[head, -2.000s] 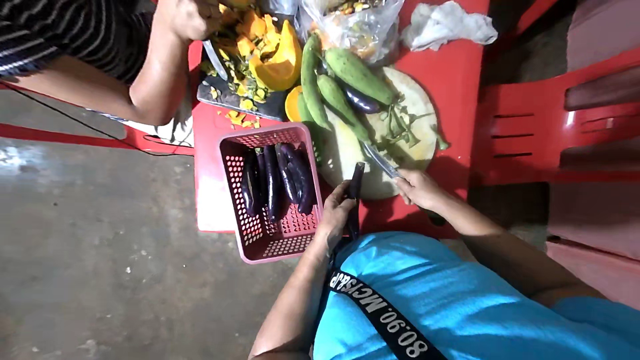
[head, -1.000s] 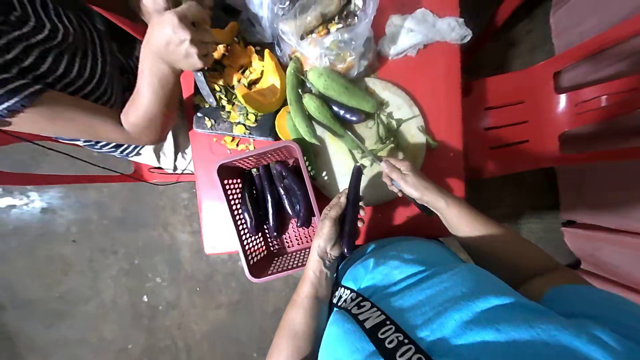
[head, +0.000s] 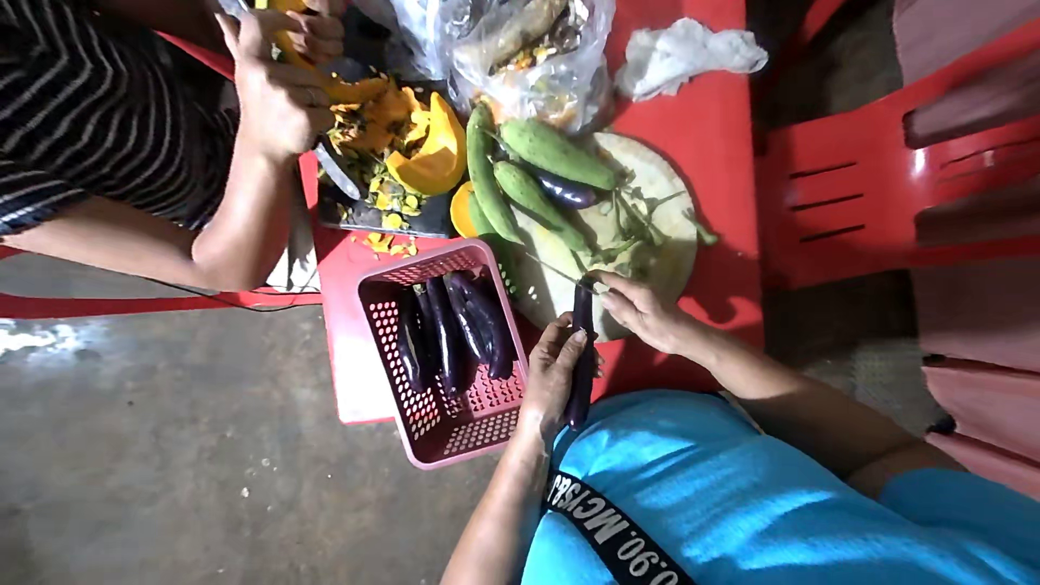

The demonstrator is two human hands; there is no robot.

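My left hand [head: 556,366] is closed around a long dark eggplant [head: 582,357], held upright in the view beside my shirt. At its top end is my right hand [head: 638,309], with a thin knife blade [head: 552,266] reaching from it to the left; the handle is hidden in the fingers. Behind my hands lies a round pale board [head: 666,191] bearing green gourds [head: 561,153], another eggplant [head: 566,190] and cut green stems [head: 638,223]. To the left of my left hand, a pink plastic basket [head: 428,465] holds several eggplants [head: 443,329].
Across the red table [head: 719,106], another person's hands [head: 284,89] work at orange pumpkin. A pumpkin wedge [head: 439,150] and scraps lie on a dark board [head: 406,221]. Plastic bags of scraps [head: 536,65] and a white crumpled cloth [head: 686,57] sit beyond. A red chair [head: 845,183] stands right.
The eggplant in my left hand is held more upright, its top end now at my right fingers. The other person's hands have moved up toward the view's top edge.
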